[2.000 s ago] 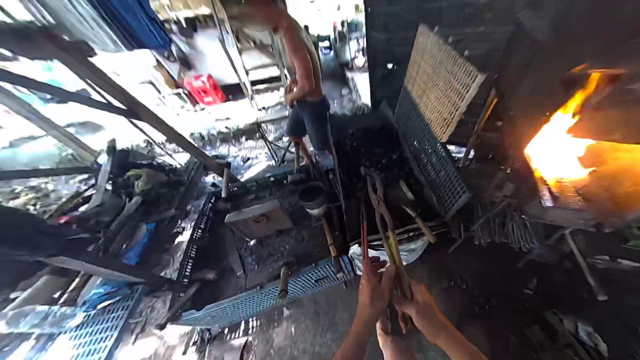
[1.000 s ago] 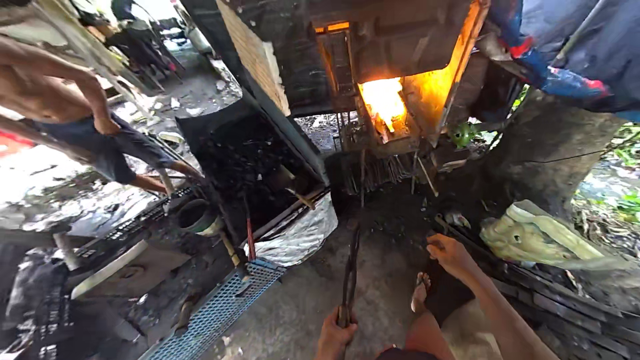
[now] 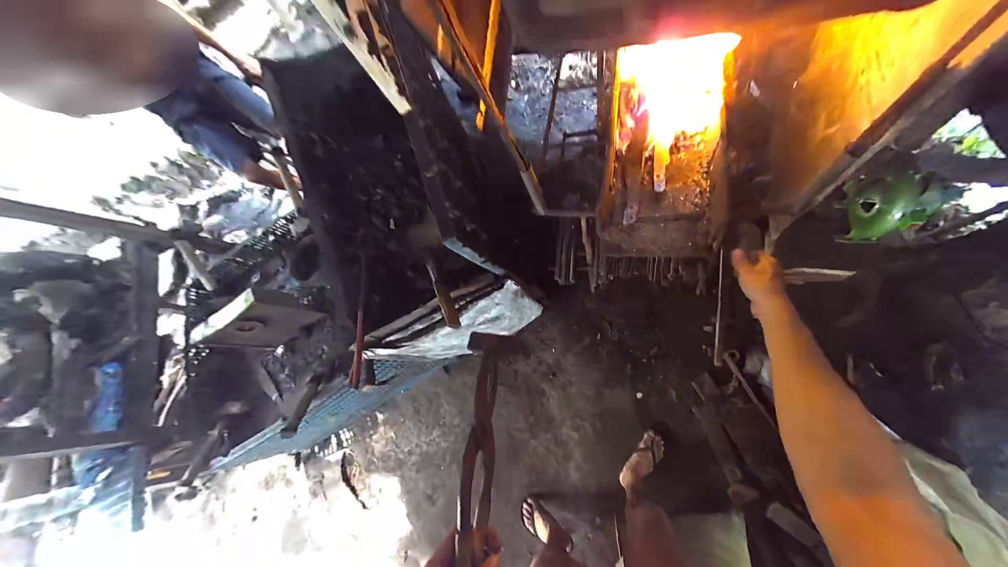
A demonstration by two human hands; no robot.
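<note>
At the bottom of the view, my left hand (image 3: 465,547) is closed around the handles of long metal tongs (image 3: 482,425), which point away from me. A dark blocky piece (image 3: 492,342) shows at the jaws; whether they grip it is unclear. My right arm stretches forward, and my right hand (image 3: 760,276) is beside the lower right corner of the forge (image 3: 661,236). Dark surroundings hide whether its fingers hold anything. Flames (image 3: 677,87) fill the forge opening, where bar-like pieces (image 3: 660,161) lie in the glow.
Thin rods (image 3: 630,269) hang or stand below the forge. To the left are a blue perforated panel (image 3: 339,405), a white sheet (image 3: 496,319) and a wooden-handled tool (image 3: 442,295). Another person's leg (image 3: 228,130) shows upper left. Long dark bars (image 3: 717,425) lie at right.
The view has swung right and come closer to the forge. Both hands were together at the tools earlier; now they are apart, the left with the tongs, the right arm reaching forward.
</note>
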